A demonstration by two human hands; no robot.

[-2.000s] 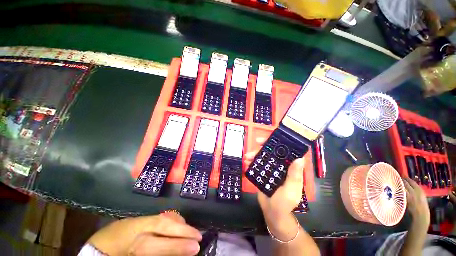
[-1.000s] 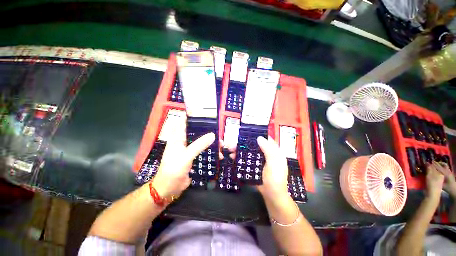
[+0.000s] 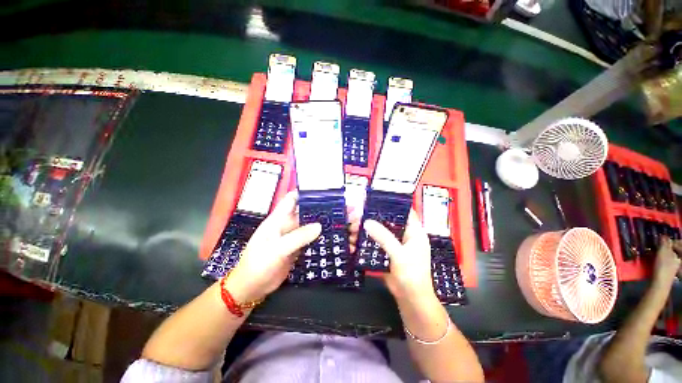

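Note:
My left hand (image 3: 268,248) holds an open flip phone (image 3: 319,157) upright over the red tray (image 3: 468,142), its thumb on the upper part of the black keypad. My right hand (image 3: 406,258) holds a second open flip phone (image 3: 404,153), tilted to the right, its thumb also on the keypad. Both main displays are lit white with a small dark square. Several more open flip phones with lit screens stand in the tray, such as the one at its back left (image 3: 275,105). The held phones partly hide some of them.
Right of the tray lie red and white pens (image 3: 484,217), a white fan (image 3: 570,148) and a pink fan (image 3: 568,274). Further right, another person's hand (image 3: 668,258) is at a red tray of closed phones (image 3: 607,217). A dark printed panel (image 3: 52,179) lies left.
Two seconds ago only my right hand held a phone; now each hand holds one. Since one second ago, the right phone has tilted further right, and both displays show a small dark square.

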